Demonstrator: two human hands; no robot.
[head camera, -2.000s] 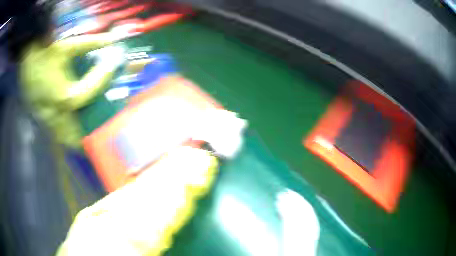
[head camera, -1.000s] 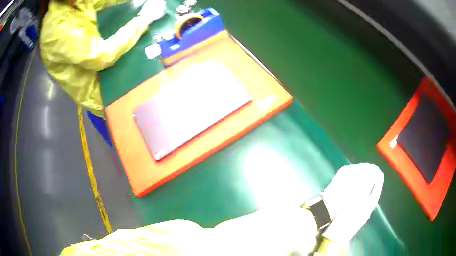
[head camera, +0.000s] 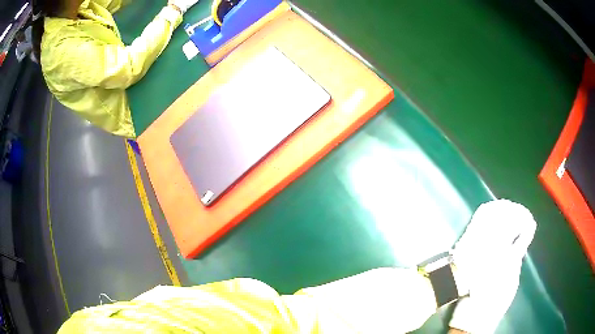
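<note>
A tablet lies flat on an orange-red foam pad, a pale, glare-lit face up and a small white label at its lower left corner. My left hand, in a white glove with a dark band at the wrist, is at the lower right, away from the tablet. Its fingers are not distinct in the glare. A white gloved part just below it, at the bottom edge, appears to be my right hand, mostly overlapped or cut off. No held object shows.
A blue tape dispenser stands against the pad's far edge. A neighbouring worker in yellow is at upper left. Another orange-red pad with a dark slab is cut off at the right edge. The floor with yellow lines is at left.
My left hand was over the tablet two seconds ago and is now away from it at lower right. The tablet lies uncovered on its pad. The view has also shifted.
</note>
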